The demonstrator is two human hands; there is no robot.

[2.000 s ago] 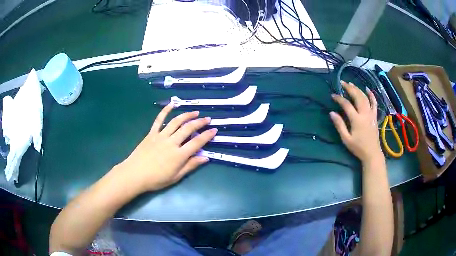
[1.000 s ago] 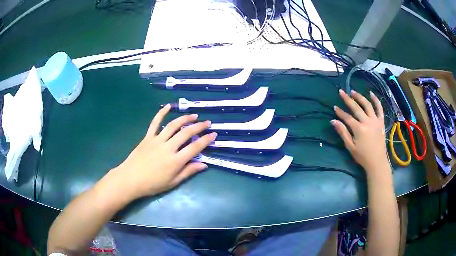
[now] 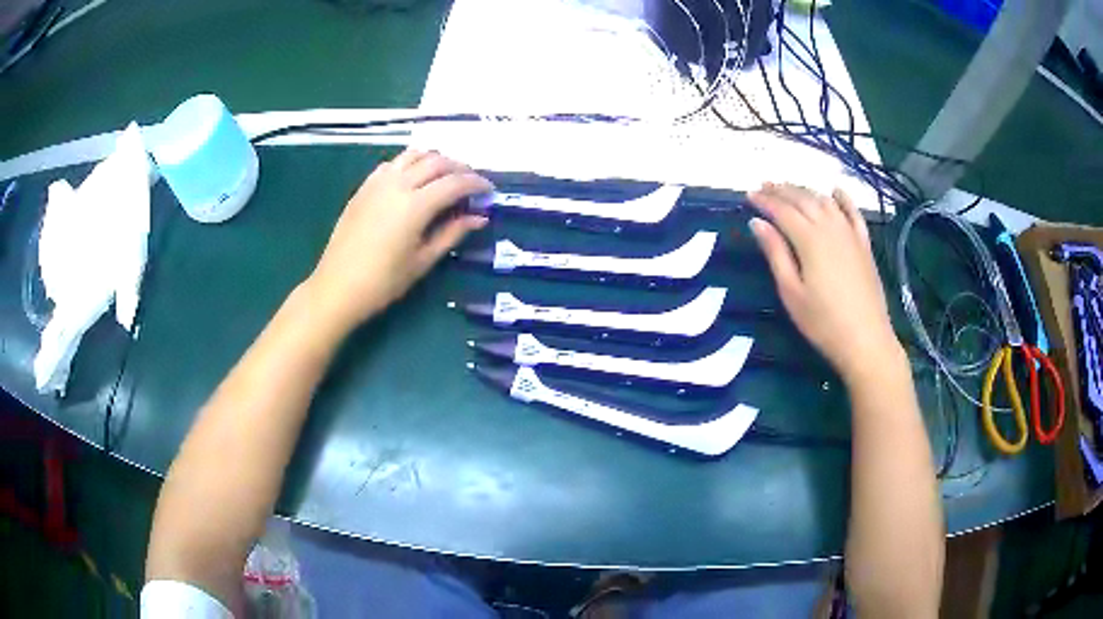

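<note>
Five 3D pens with white tops and black undersides lie in a row on the green bench. Their tips point left and their curved tails point right, with thin black cables at the tails. My left hand (image 3: 399, 230) has its fingers and thumb closed around the tip end of the farthest pen (image 3: 581, 206), hiding the tip. My right hand (image 3: 823, 272) is right of that pen's tail, fingertips at its black cable (image 3: 720, 204); whether they pinch it is hidden. The nearest pen (image 3: 635, 417) lies slanted, its tail closer to me.
A white perforated panel (image 3: 544, 73) with black cables stands behind the pens. A clear filament coil (image 3: 919, 284), scissors (image 3: 1006, 399), a blue-handled tool (image 3: 1022, 290) and a carton (image 3: 1050, 375) are at right. A light blue container (image 3: 208, 157) and white tissue (image 3: 94, 260) are at left.
My left hand has moved from the front ends of the nearer pens up to the farthest pen's tip. My right hand has moved left to that pen's cable. The view has shifted.
</note>
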